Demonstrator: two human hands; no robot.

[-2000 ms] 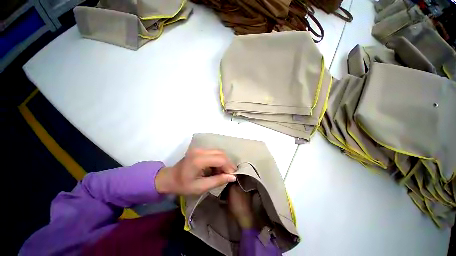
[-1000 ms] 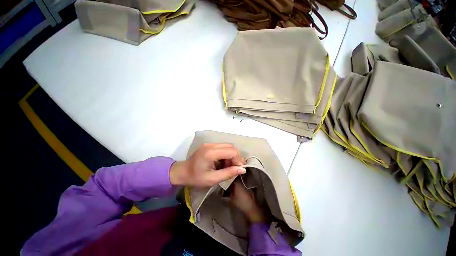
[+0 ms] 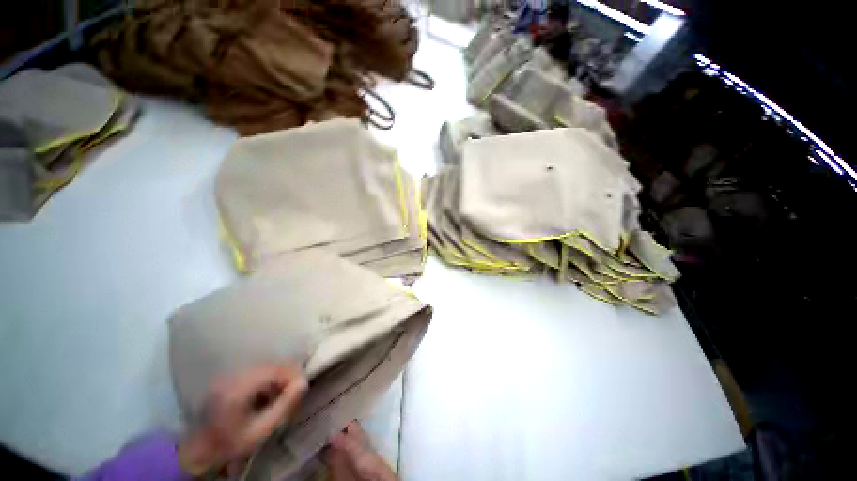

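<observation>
A beige bag body (image 3: 254,315) with yellow edging lies tilted in front of me, its mouth facing down and right, partly open. A small dark mark (image 3: 325,319) shows on its upper panel near the rim. My left hand (image 3: 249,409), blurred, has its fingers curled on the bag at the left end of the mouth. My right hand (image 3: 357,456), cut off by the bottom edge, has its fingertips on the lower side of the mouth. The inside of the bag is mostly hidden.
Beige bag bodies lie stacked just beyond (image 3: 310,188). A larger fanned pile (image 3: 536,188) lies to the right. More beige bags (image 3: 66,122) lie at far left. Brown bags with straps (image 3: 263,66) are heaped at the back. The white table (image 3: 564,385) has its edge at right.
The view has swung right and up. The bag has turned so its mouth faces down and right. My right hand has come out of the bag onto its lower rim.
</observation>
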